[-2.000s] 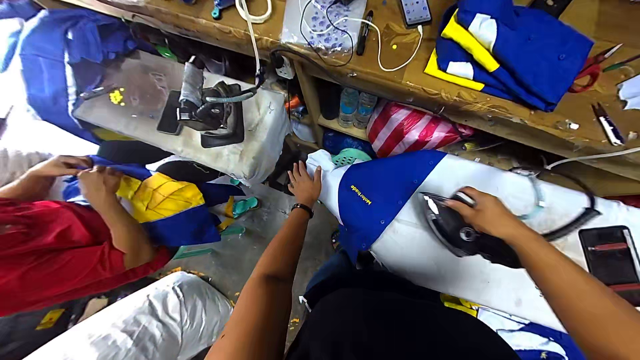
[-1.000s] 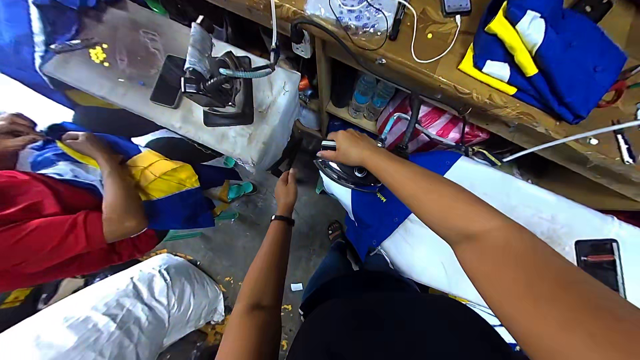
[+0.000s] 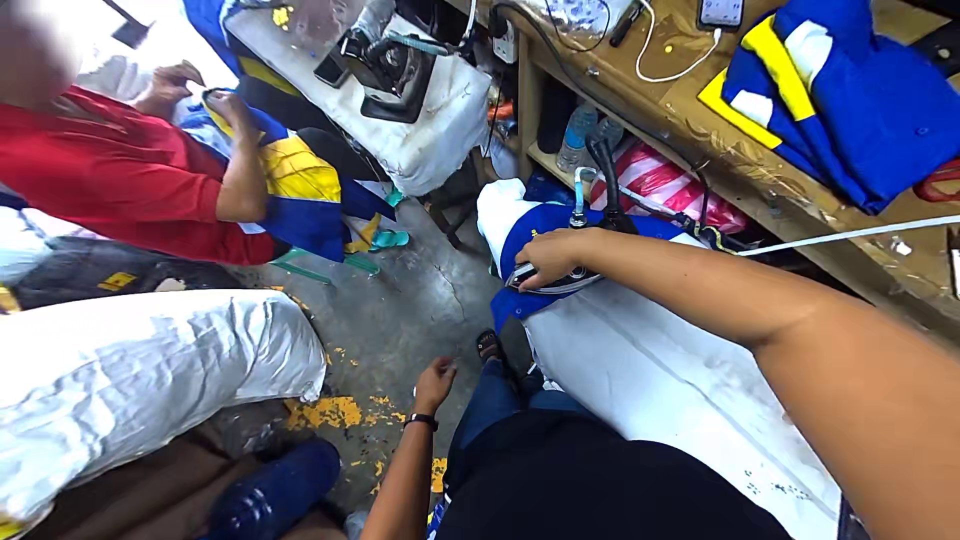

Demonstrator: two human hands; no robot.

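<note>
My right hand (image 3: 560, 256) grips the handle of a steam iron (image 3: 577, 281) that rests on a blue cloth garment (image 3: 517, 302) at the far end of a white padded ironing board (image 3: 652, 375). A hose and a dark cable rise from the iron's rear. Much of the iron is hidden by my hand and forearm. My left hand (image 3: 435, 384), with a dark band at the wrist, hangs over the floor left of the board and touches no cloth. Its fingers are partly curled; whether anything small is between them is not clear.
A co-worker in a red shirt (image 3: 135, 172) handles blue and yellow cloth at the left. Another iron (image 3: 394, 75) stands on a white-covered table (image 3: 442, 127). Folded blue garments (image 3: 862, 105) and a phone (image 3: 720, 13) lie on the wooden workbench (image 3: 690, 112). A white sack (image 3: 150, 375) lies lower left.
The iron in my right hand has moved from the board's middle to its far end. My left hand has left the cloth and drawn back toward my body. The view has shifted.
</note>
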